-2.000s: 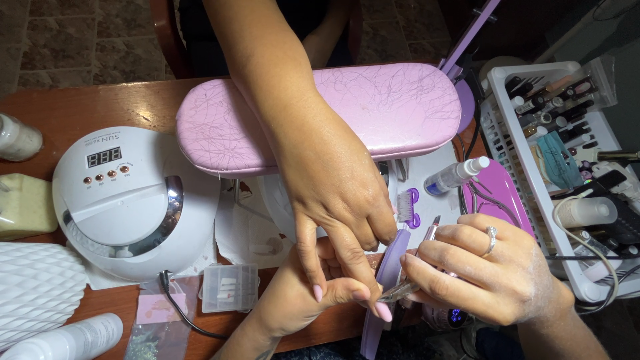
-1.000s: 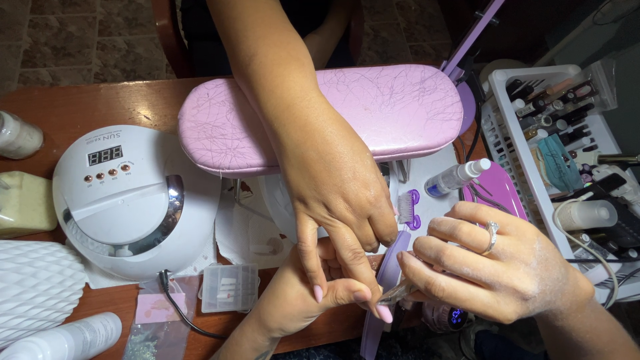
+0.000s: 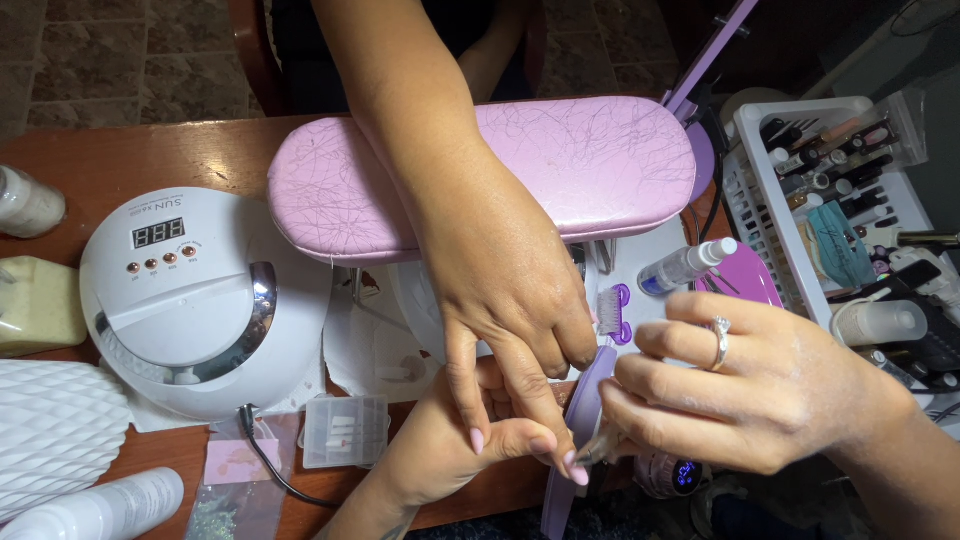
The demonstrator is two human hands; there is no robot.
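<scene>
Another person's hand (image 3: 502, 247) reaches down over a pink padded armrest (image 3: 585, 161), its nails pale pink. My left hand (image 3: 457, 435) comes from below and holds one of that hand's fingers, the thumb resting near its tip. My right hand (image 3: 720, 382), with a ring, pinches a small metal-tipped tool (image 3: 589, 456) whose tip is at the pink nail; what kind of tool cannot be told, as my fingers hide most of it. A purple curved strip (image 3: 581, 420), part of a lamp or stand perhaps, runs beneath the hands.
At left stand a white nail lamp (image 3: 202, 307), a bottle (image 3: 97, 506) and a yellowish container (image 3: 37, 307). A clear plastic box (image 3: 346, 431) lies near my left forearm. Beyond my right hand are a purple nail brush (image 3: 616, 315), a spray bottle (image 3: 686, 266) and a white basket (image 3: 795, 285) of bottles.
My right hand has shifted and turned slightly around the nail, and the slim tool's shaft seen above its fingers two seconds ago no longer shows. My left hand keeps its hold.
</scene>
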